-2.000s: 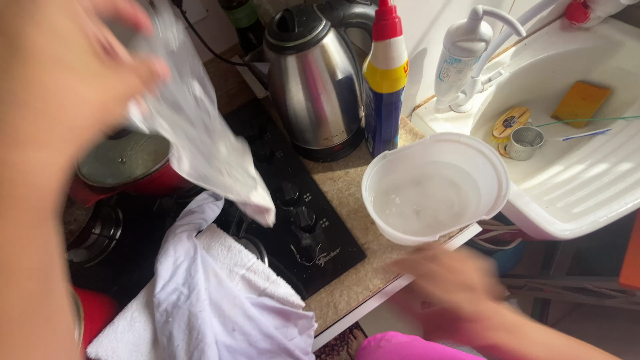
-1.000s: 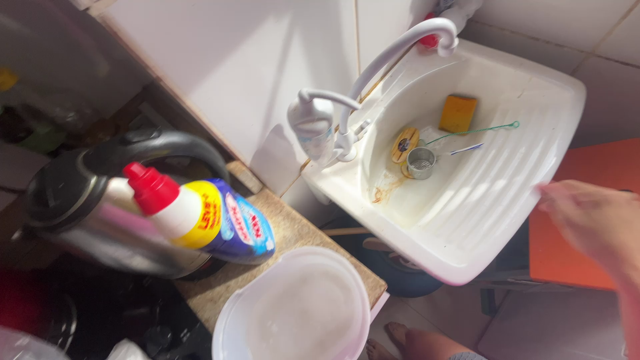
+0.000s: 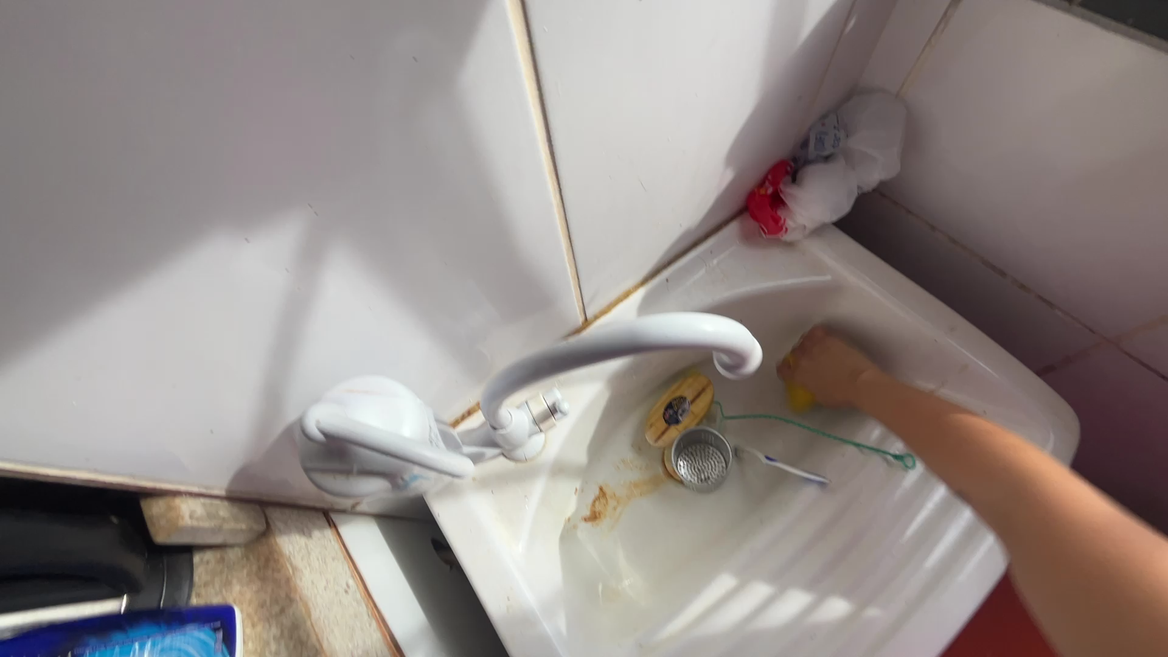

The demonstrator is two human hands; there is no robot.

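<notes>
My right hand [image 3: 826, 367] is closed on a yellow sponge [image 3: 800, 396] in the upper right part of the white sink [image 3: 949, 538]. To its left in the basin lie a wooden scrubbing brush [image 3: 680, 409], a small metal strainer cup [image 3: 702, 460], a green twisted cord or wire [image 3: 812, 430] and a thin white-and-blue stick, perhaps a toothbrush [image 3: 783, 466]. The white curved faucet spout [image 3: 630, 338] reaches over the basin, left of the hand. My left hand is out of view.
A white water filter [image 3: 370, 438] is fixed beside the faucet. Knotted plastic bags [image 3: 835, 173] rest on the sink's back corner against the tiled wall. At lower left, a blue bottle [image 3: 137, 634] and a black kettle handle [image 3: 82, 547] stand on the stone counter [image 3: 265, 584].
My right hand has moved from the sink's front edge into the basin and closed on the sponge. The view has swung toward the sink; the white tub is out of frame.
</notes>
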